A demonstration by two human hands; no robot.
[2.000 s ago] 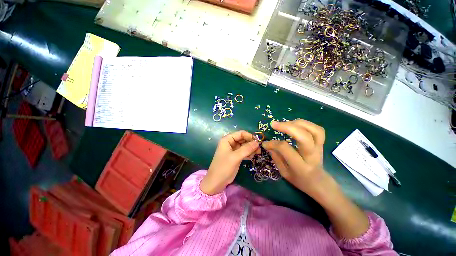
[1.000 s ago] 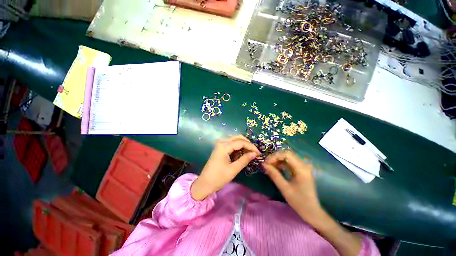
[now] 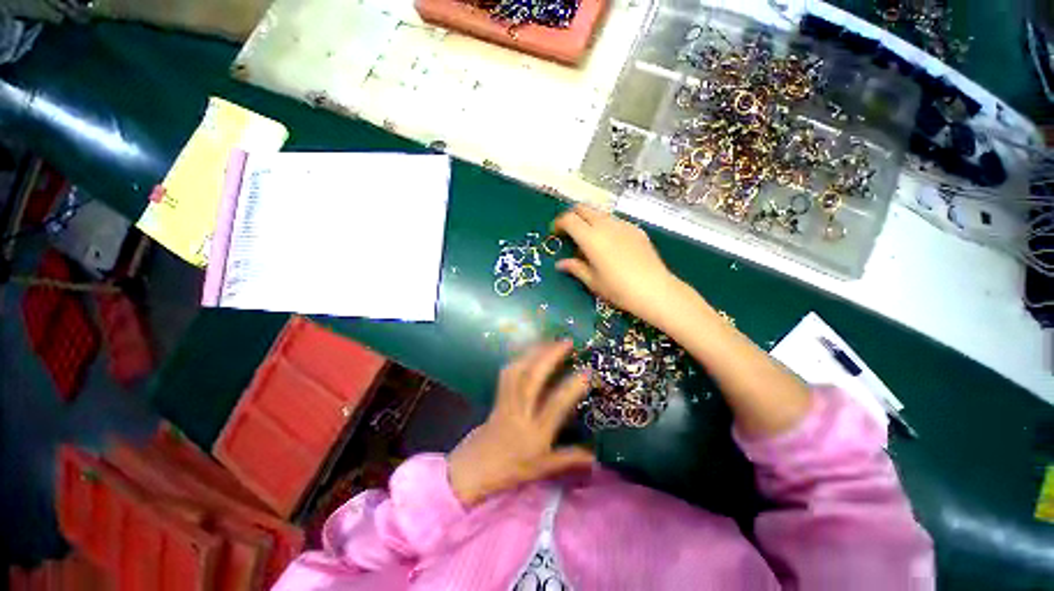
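The dark heap of ring pieces (image 3: 624, 387) lies on the green bench in front of me, with small fittings among it and at its far side, partly under my right forearm. My right hand (image 3: 601, 256) is at the small separate ring cluster (image 3: 517, 266), its fingertips beside a gold-coloured ring (image 3: 553, 245). Its thumb and fingers are apart and I see nothing held. My left hand (image 3: 526, 410) is blurred, at the left edge of the heap, fingers spread and empty.
A clear compartment box (image 3: 751, 139) of mixed pieces and a red-orange tray (image 3: 514, 29) stand beyond on a white board (image 3: 381, 81). A record book (image 3: 335, 237) over yellow paper (image 3: 208, 185) lies left. White slips (image 3: 815, 352) with a pen (image 3: 840, 356) lie right. Red bins (image 3: 301, 410) are low left.
My hands were together over the heap. My right hand has moved away to the separate ring cluster. My left hand has drawn back slightly and opened. The view has shifted, showing more of the far tray.
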